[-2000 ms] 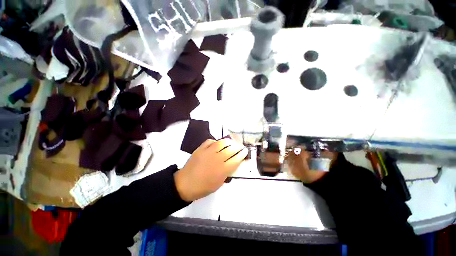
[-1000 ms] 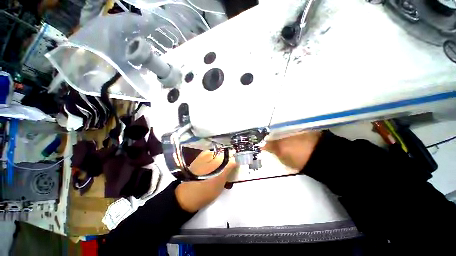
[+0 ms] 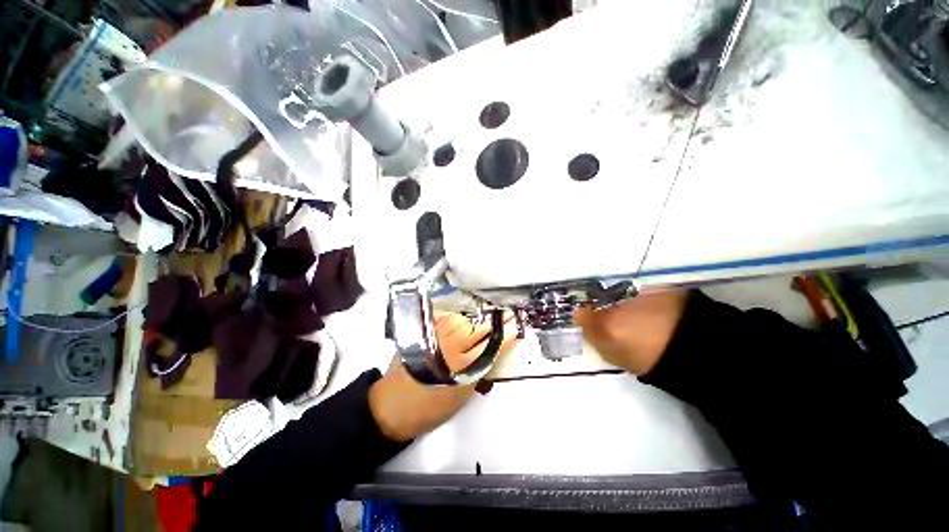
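Observation:
The white sewing machine head [image 3: 666,208] with a blue stripe fills the upper right. The shiny metal guard loop [image 3: 413,333] hangs at its left end and partly covers my left hand [image 3: 442,364], which lies flat on the bed beside the needle area. The thread tension assembly [image 3: 559,327] sits right of the guard. My right hand [image 3: 635,330] reaches under the head from the right, its fingertips hidden behind the tension parts. What either hand holds is hidden. Dark maroon cut pieces [image 3: 241,348] lie overlapping on the left.
A clear plastic bag [image 3: 224,114] stands behind the pieces. A white hexagonal template [image 3: 241,431] lies on the brown wooden surface [image 3: 172,431]. Striped pieces [image 3: 177,208] are at the far left. Tools with yellow-orange and black handles [image 3: 843,312] lie at right. A grey ribbed edge [image 3: 562,490] runs along the front.
Since the oldest frame the view has tilted and shifted, so the machine head shows larger and the guard now overlaps my left hand. Both hands stay around the needle area.

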